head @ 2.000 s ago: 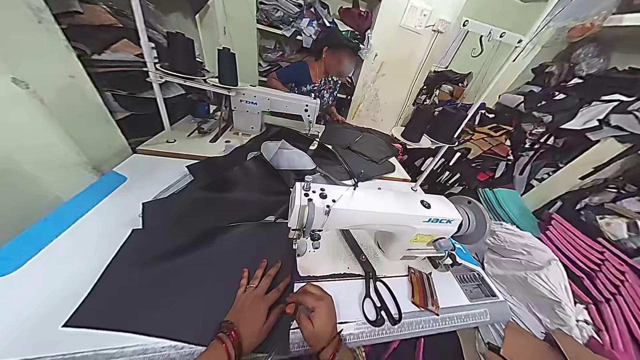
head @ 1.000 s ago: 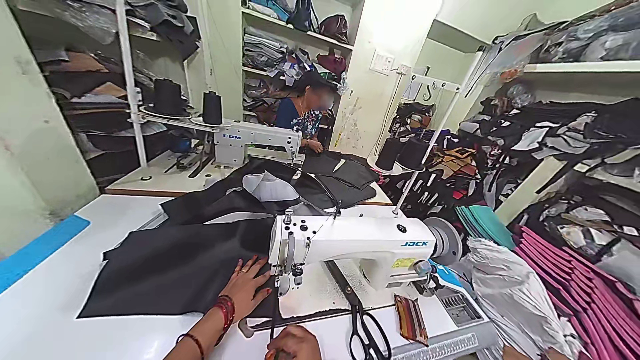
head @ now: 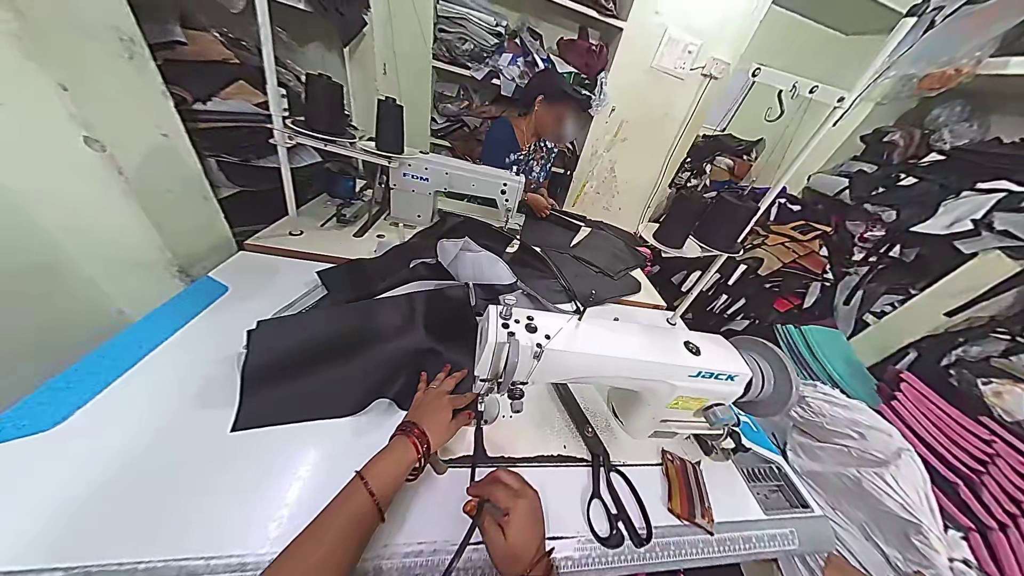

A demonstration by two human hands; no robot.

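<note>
My left hand (head: pixel 438 400) lies with spread fingers on the right end of a black fabric panel (head: pixel 344 352), beside the needle area of a white Jack sewing machine (head: pixel 624 352). Below it, near the table's front edge, my right hand (head: pixel 508 512) is closed on a narrow black strip (head: pixel 466 538). The strip runs up toward the presser foot; how it meets the panel there cannot be told. Black-handled scissors (head: pixel 612 496) lie on the machine bed to the right of my right hand, with a striped multicoloured piece (head: pixel 686 490) beside them.
Behind stands a second white sewing machine (head: pixel 456 184), where a person (head: pixel 532 144) handles black pieces (head: pixel 588 248). A ruler strip (head: pixel 688 548) runs along the table's front edge. Pink stacked pieces (head: pixel 952 464) and a pale plastic bundle (head: pixel 856 472) are at the right, a blue strip (head: pixel 112 356) at the left.
My hands, close together two seconds ago, are now apart, the left by the needle and the right nearer the front edge. The black panel has shifted away from the front edge.
</note>
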